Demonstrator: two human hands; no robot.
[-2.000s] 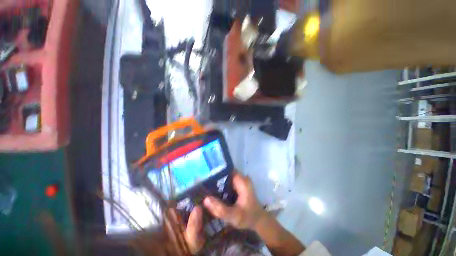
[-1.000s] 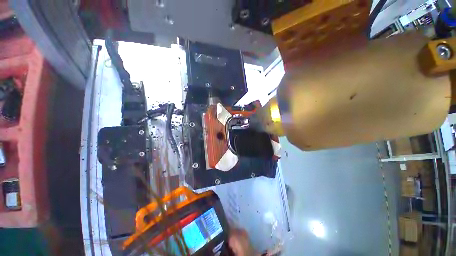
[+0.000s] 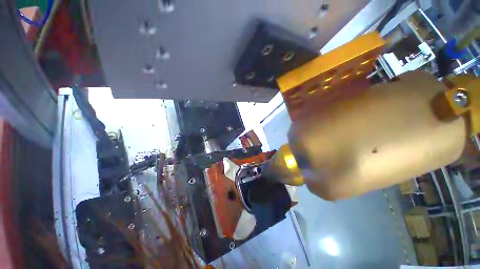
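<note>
The black rounded workpiece (image 3: 268,198) sits in the brown-orange fixture block (image 3: 218,197), which has pale tabs at its corners. The block is on the black bolted stage (image 3: 196,231). The large matte gold cylinder (image 3: 379,139) fills the right of centre. Its narrow gold nozzle tip (image 3: 288,163) points left, at the upper right of the workpiece; whether they touch cannot be told. Only a tiny orange bit of the teach pendant (image 3: 209,267) shows at the bottom edge. Neither of my hands is in view.
A grey plate (image 3: 200,47) with screws spans the top. A gold bracket (image 3: 331,68) with holes is above the cylinder. A black linear axis (image 3: 108,228) with cables is on the left. White racks with boxes (image 3: 418,223) stand at right. Blurred brown strands cross the lower left.
The view has tilted up, so the fixture and cylinder sit lower in the picture. The pendant has slid almost wholly out at the bottom, and the hand on it has left the view.
</note>
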